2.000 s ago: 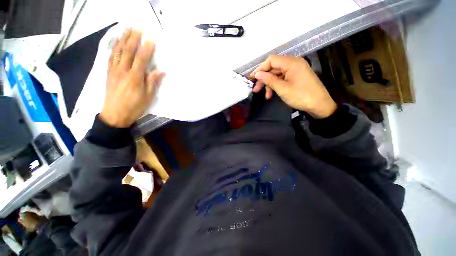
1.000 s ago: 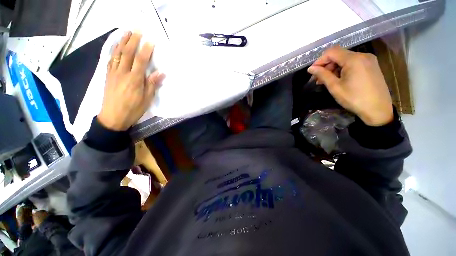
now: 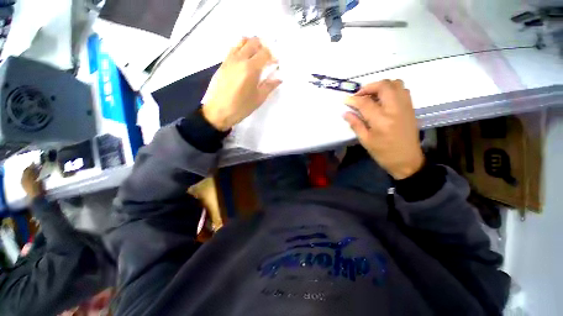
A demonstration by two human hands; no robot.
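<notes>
My left hand (image 3: 239,86) is on the white sheet (image 3: 296,123), fingers bent and thumb apart from them; whether it pinches the white material is unclear. A black fabric panel (image 3: 185,97) shows to the left of this hand, partly under the white sheet. My right hand (image 3: 389,126) is raised over the table's front edge, thumb and forefinger apart, with nothing visible between them. Black thread snips (image 3: 336,83) lie on the table just beyond its fingertips.
Metal machine parts (image 3: 333,21) and a thin grey bar (image 3: 376,24) are at the top. A blue-marked box (image 3: 114,92) and grey fan housing (image 3: 43,102) stand left. Another person's dark sleeve (image 3: 62,231) is lower left. A carton (image 3: 494,163) is below the table at right.
The view has shifted, bringing the metal parts into sight. My right hand has come back from the right towards the snips. My left hand's fingers are more bent and lie farther up the sheet.
</notes>
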